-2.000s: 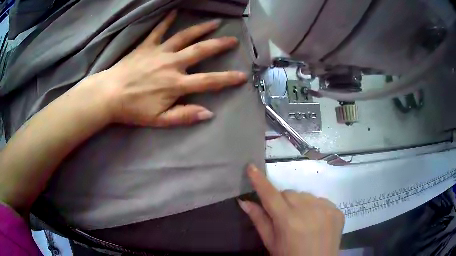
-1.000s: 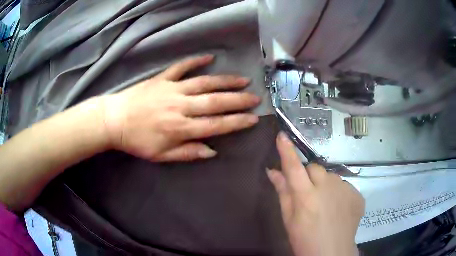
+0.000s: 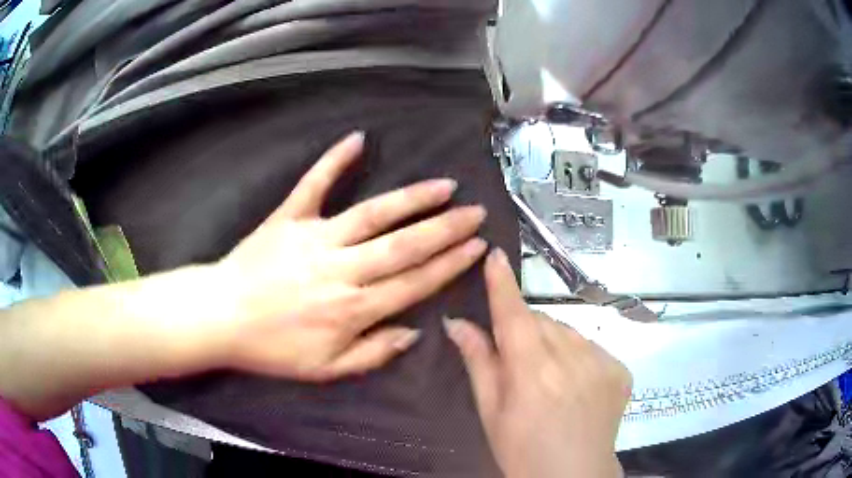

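Observation:
A dark brown finely ribbed panel lies flat left of the needle area, with grey-taupe cloth bunched behind it. My left hand lies on the panel with its fingers apart, palm down, holding nothing. My right hand rests at the panel's right edge, index finger and thumb spread on the cloth. The panel's edge runs beside the presser foot. A shiny binder arm slants right and down from there, with a short strip at its end. A yellow-green patch shows at the panel's left.
The off-white machine head fills the upper right. The slide plate, a ribbed knob and dark green loop handles lie below it. A ruler tape follows the table's curved front edge.
The cloth has moved away from me past the foot, so the dark panel now lies under my hands. The yellow-green patch has come into view. Both hands have shifted along the cloth.

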